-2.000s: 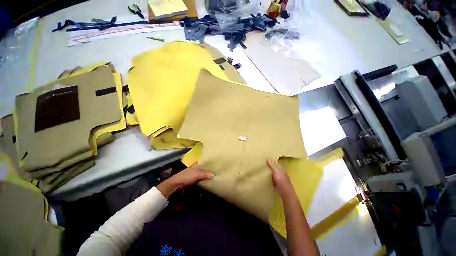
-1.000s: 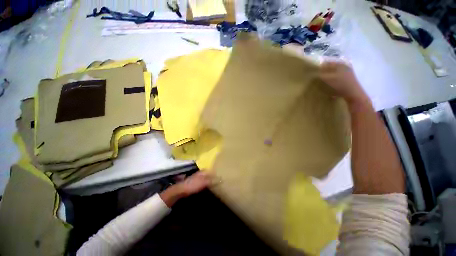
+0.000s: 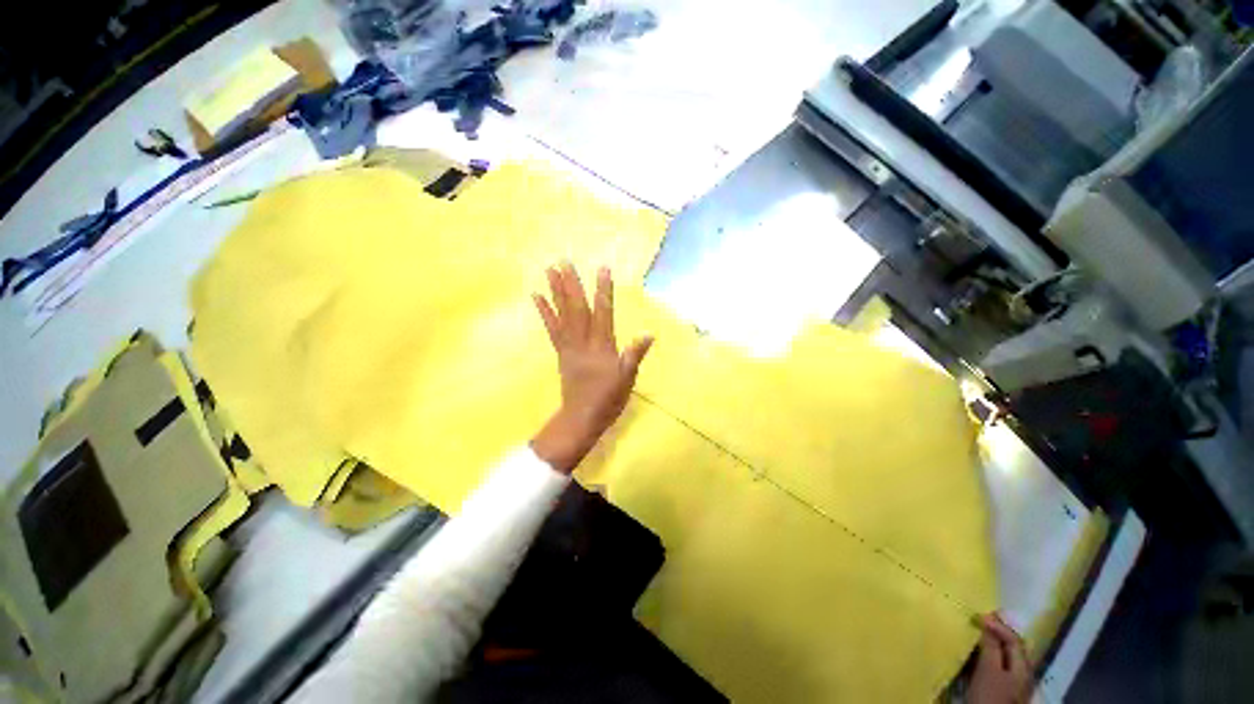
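A large garment panel [image 3: 825, 481] lies spread with its yellow side up, a thin seam line running across it. It covers part of the white template [image 3: 1031, 523] on the right and reaches the yellow pieces on the left. My left hand [image 3: 591, 365] lies palm down on the panel, fingers spread, at the start of the visible seam line. My right hand [image 3: 1004, 663] is at the panel's lower right edge by the seam line's end, partly cut off by the lower part of the picture; its fingers hold that edge.
Stacked khaki panels [image 3: 117, 509] with a dark patch lie at left. Dark fabric scraps [image 3: 413, 90], a pale-yellow block [image 3: 245, 96] and black snips [image 3: 161, 143] lie at the back. The sewing machine head [image 3: 1128, 275] and metal bed [image 3: 770, 261] are at right.
The panel has been turned from khaki side up to yellow side up and laid flat. My left hand has let go of its edge and moved onto it; my right hand has moved to lower right. The view has turned.
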